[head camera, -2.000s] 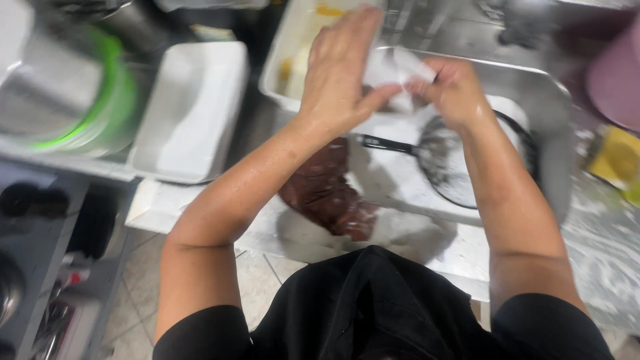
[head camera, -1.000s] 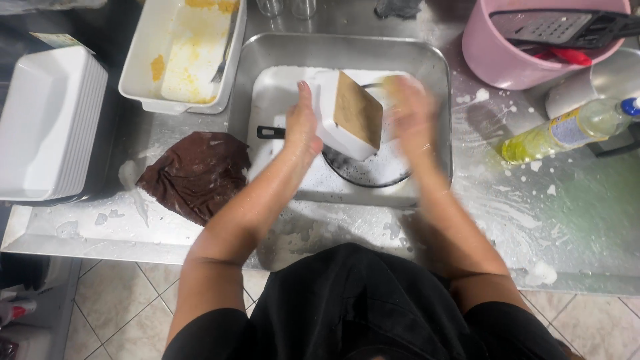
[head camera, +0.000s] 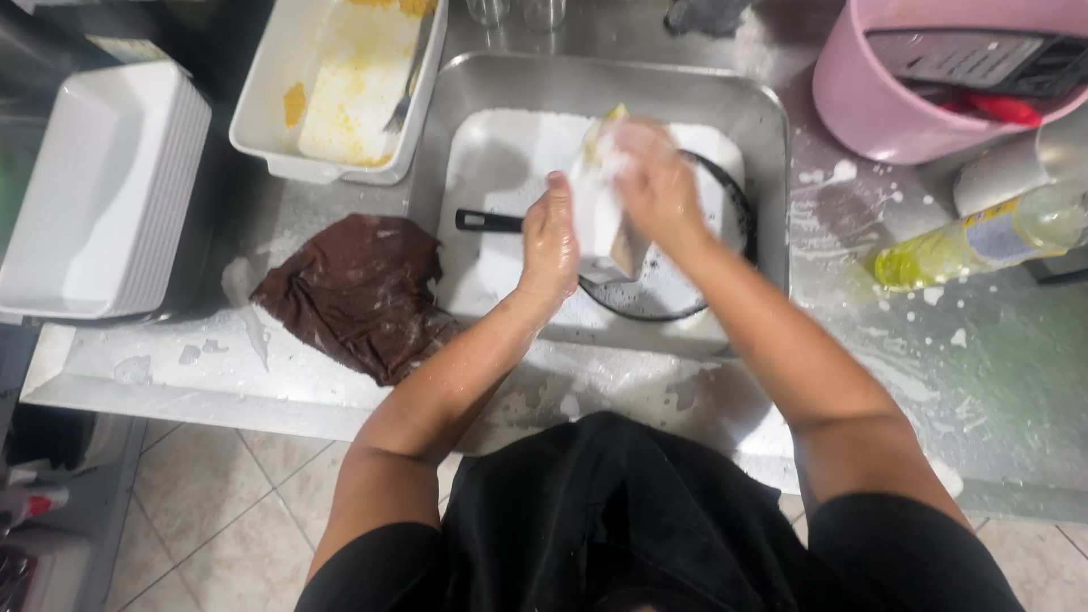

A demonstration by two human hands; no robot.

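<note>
My left hand (head camera: pixel 551 242) grips the near left side of a small white container (head camera: pixel 602 242) held tilted over a steel sink (head camera: pixel 769 195). A tan face shows on the container's right side. My right hand (head camera: pixel 659 183), blurred, presses against the upper part of it; a yellowish-white piece, perhaps a sponge, shows at its fingers. Beneath, in the sink, a round pan with a black rim (head camera: pixel 735 191) and a black handle (head camera: pixel 489 221) rests on a white surface with suds. A wet brown cloth (head camera: pixel 361 293) lies on the steel counter left of the sink.
A food-stained white dish (head camera: pixel 255 110) holding a utensil stands at the sink's upper left. Stacked white trays (head camera: pixel 93 187) are farther left. On the right are a pink bucket (head camera: pixel 858 93) with a black grater and red-handled tool, a metal container (head camera: pixel 999 174), and a bottle of yellow liquid (head camera: pixel 943 251) lying down.
The container has turned in my left hand, its tan face now mostly out of sight. My right hand has moved from beside it onto it. Two seconds ago, both hands were higher, around something white.
</note>
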